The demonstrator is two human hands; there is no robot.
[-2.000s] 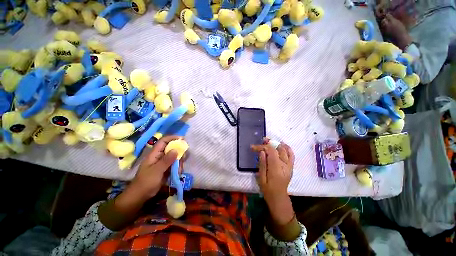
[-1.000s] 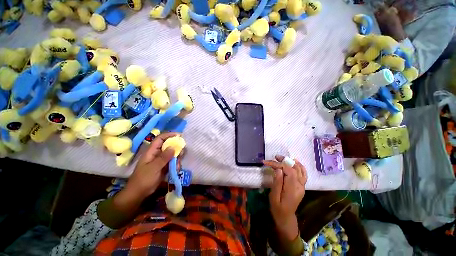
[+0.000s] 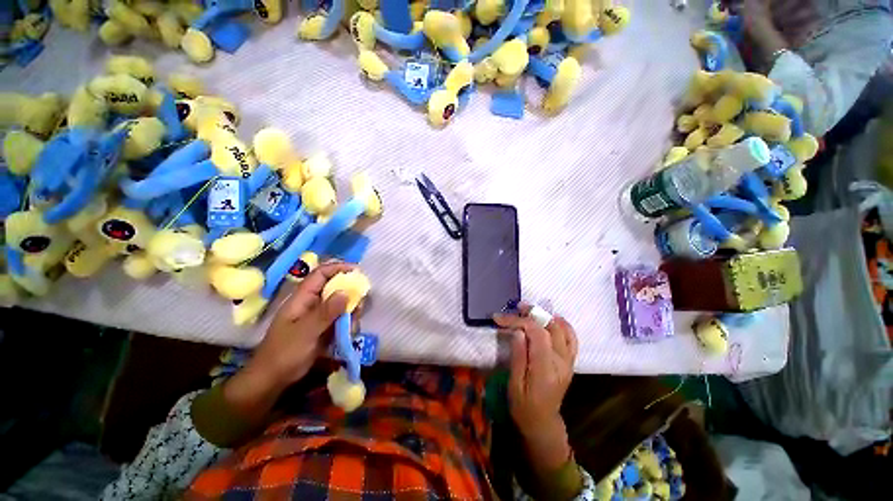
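Note:
My left hand [image 3: 305, 318] holds a small plush toy [image 3: 346, 333] by its yellow upper end at the table's front edge. Its slim blue part hangs down to a yellow ball, with a blue tag beside it. My right hand [image 3: 539, 362] holds no visible object; its fingers are partly bent and a fingertip is at the lower right corner of a black smartphone [image 3: 491, 262]. A white wrap is on one finger. The phone lies flat with a dark screen. Dark thread snips [image 3: 440, 206] lie at its upper left.
Plush heaps lie at the left [image 3: 117, 186], the back [image 3: 470, 49] and the right [image 3: 744, 117]. At the right are a bottle [image 3: 676, 188], a lidded jar [image 3: 685, 238], a purple box [image 3: 644, 302] and a yellow-green tin [image 3: 764, 280]. Another person's sleeve [image 3: 822, 78] is at the back right.
My right hand went right, off the phone's screen, then came back left to its lower corner. My left hand still holds the toy in nearly the same place. The other person's arm has shifted.

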